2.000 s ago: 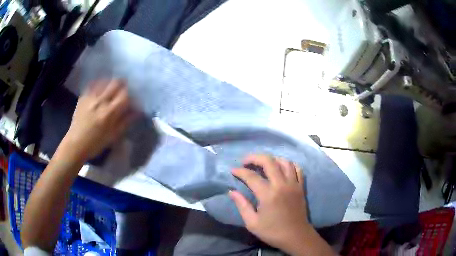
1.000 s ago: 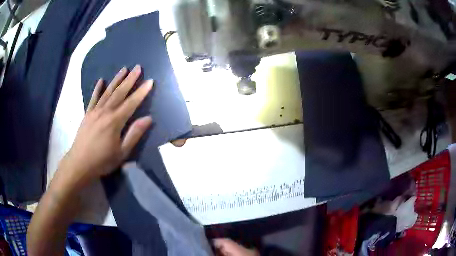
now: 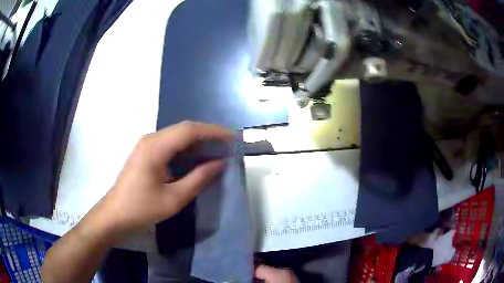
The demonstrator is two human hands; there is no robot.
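A dark navy cut panel (image 3: 204,66) lies on the white table left of the needle, its upper right part beside the machine head. A light blue-grey fabric piece (image 3: 224,237) lies over the panel's lower part and hangs towards the table's front edge. My left hand (image 3: 166,177) pinches the top end of the blue-grey piece between thumb and fingers. My right hand (image 3: 275,274) is cut off by the bottom edge, by the lower end of the pale piece; its grip cannot be made out.
The sewing machine head (image 3: 298,44) stands above the needle plate (image 3: 345,124). Navy pieces (image 3: 392,160) lie right of the needle, with black scissors (image 3: 479,166) beyond. Stacked navy panels (image 3: 33,121) lie at left. A blue basket (image 3: 25,251) and a red basket (image 3: 470,237) stand at the front.
The navy panel and pale piece, first handled at the left, are now nearer the needle. My left hand has gone from lying flat on the panel to pinching the pale piece. The view has shifted.
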